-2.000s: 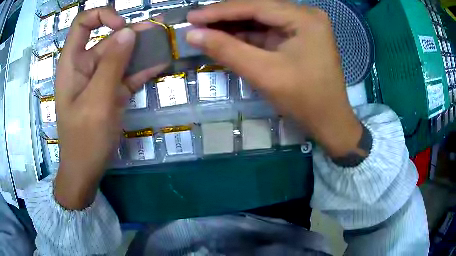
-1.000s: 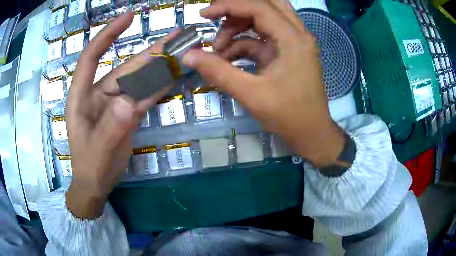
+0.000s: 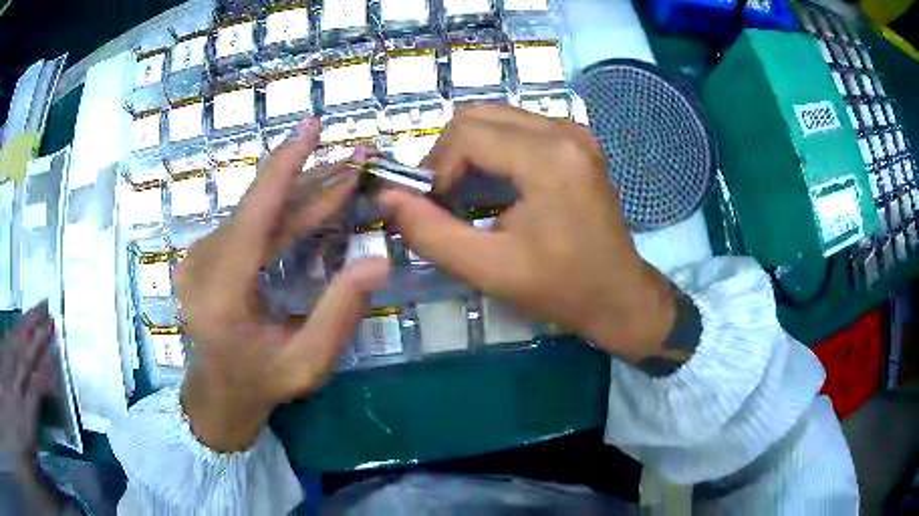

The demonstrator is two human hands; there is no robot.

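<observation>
My right hand (image 3: 534, 217) pinches a small silvery pouch cell (image 3: 396, 174) between thumb and fingertips, above the clear cell tray (image 3: 272, 355). The cell is seen nearly edge-on, with an amber edge at its left end. A dark grey piece shows blurred beside it, partly hidden between the hands. My left hand (image 3: 264, 292) is at the left of the cell, fingers spread and blurred, with no clear grip on anything. The tray holds rows of white-labelled cells with amber edges; two front pockets show plain beige-grey faces.
A round dark perforated disc (image 3: 645, 144) lies right of the tray, then a green box unit (image 3: 791, 151) and a darker second tray (image 3: 875, 131). Pale liner strips (image 3: 96, 252) lie at left. Another person's hand (image 3: 22, 378) is at the left edge. A red bin (image 3: 848, 365) is at lower right.
My left hand has let go of the cell's grey piece and opened, fingers apart. My right hand has moved lower with the cell, now turned edge-on. More tray rows and another person's hand show.
</observation>
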